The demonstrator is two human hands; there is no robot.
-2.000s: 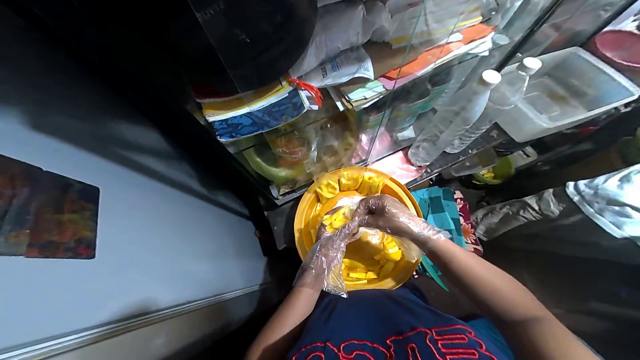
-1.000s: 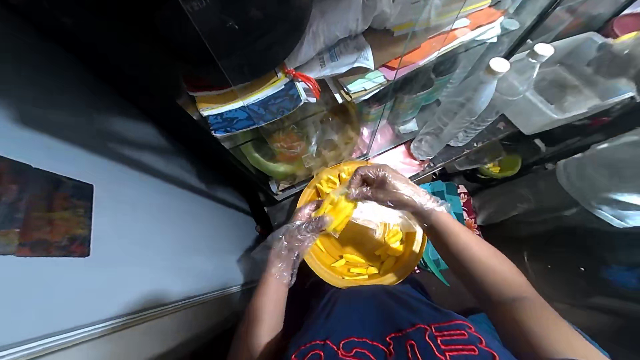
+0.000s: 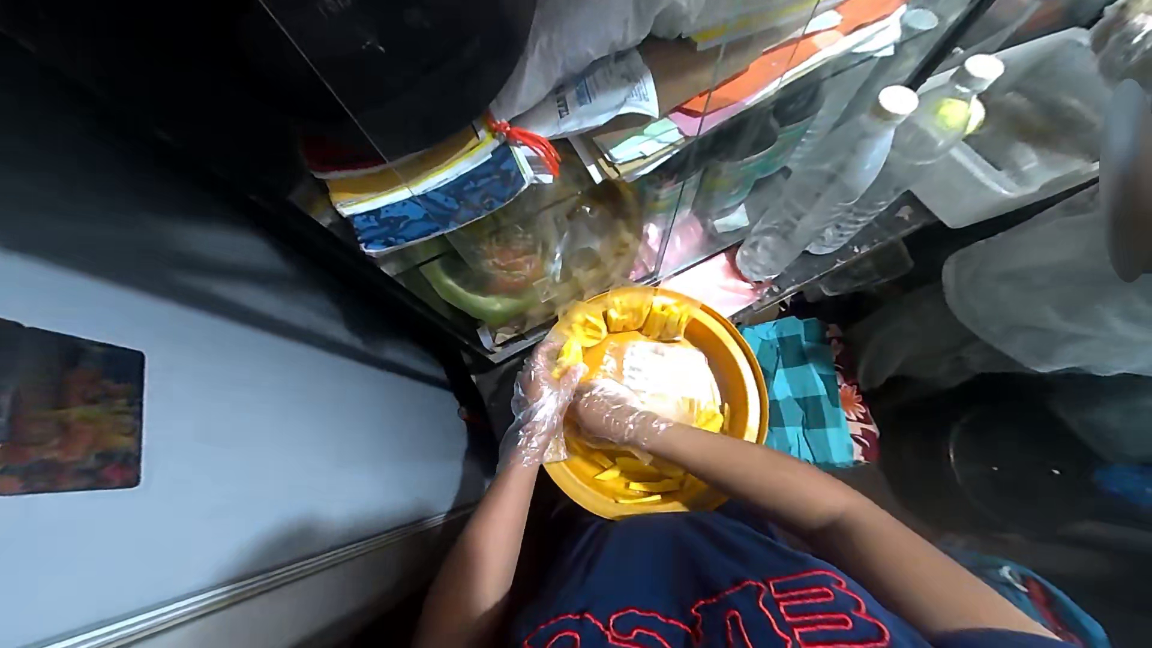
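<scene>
A round yellow basin (image 3: 754, 396) sits in front of my body. Inside it lie loose yellow strips (image 3: 643, 486), several bundled yellow pieces (image 3: 627, 310) along the far rim, and a white plastic packet (image 3: 661, 371) with writing. My left hand (image 3: 543, 387), in a clear plastic glove, is at the basin's left rim, with yellow pieces at its fingertips; whether it grips them is not clear. My right hand (image 3: 607, 412), gloved likewise, reaches into the basin's left part beside the left hand. Its fingers are curled down and their tips are hidden.
A glass-fronted cabinet with books (image 3: 441, 211) and papers stands beyond the basin. Two clear plastic bottles (image 3: 823, 193) and a translucent bin (image 3: 999, 171) are at the upper right. A teal checked cloth (image 3: 799, 391) lies right of the basin. A pale wall panel (image 3: 270, 432) is on the left.
My right hand has moved down and left from above the basin's far part to its left side. The yellow strips held up at my left hand a second ago are no longer in plain view.
</scene>
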